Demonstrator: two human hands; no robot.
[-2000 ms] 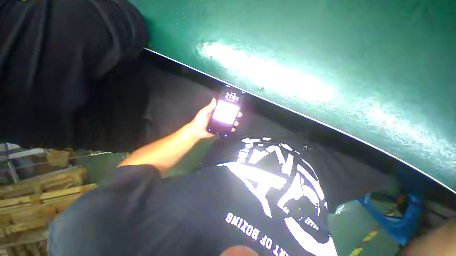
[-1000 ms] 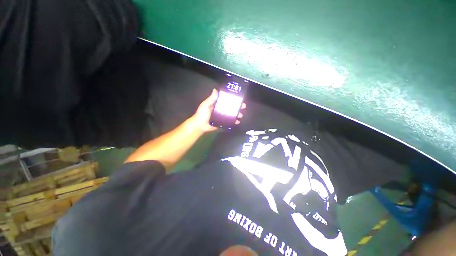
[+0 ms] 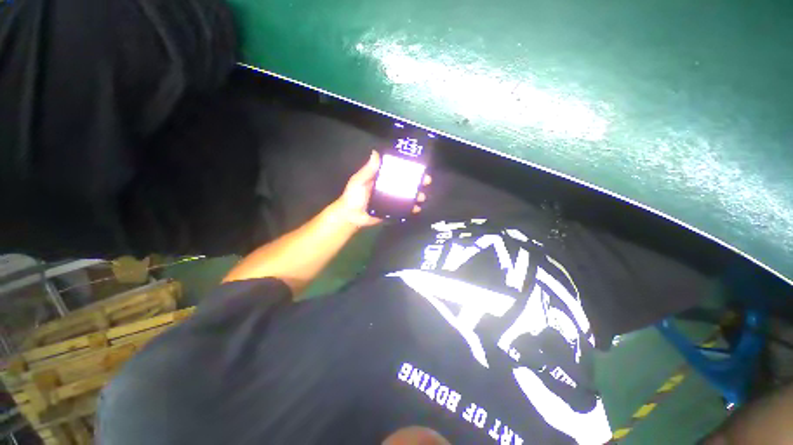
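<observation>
A dark smartphone with a bright, washed-out screen and clock digits at its top lies in my left hand. My thumb is on its left side and my fingertips show at its right side. The phone is just below the bench edge, over dark trousers. My left forearm comes from a dark sleeve at the lower left. A blurred, skin-coloured patch is cut off at the lower right corner; I cannot tell which part of the arm or hand it is. My right hand is not recognisable in view.
A glossy green bench top fills the upper right. A person in dark clothing is close at the upper left. A wooden pallet is on the floor at the lower left. A blue metal frame and yellow-black floor tape show at the lower right.
The view has shifted slightly, so the phone and left hand sit a little higher and further right than two seconds ago. The grip on the phone is unchanged.
</observation>
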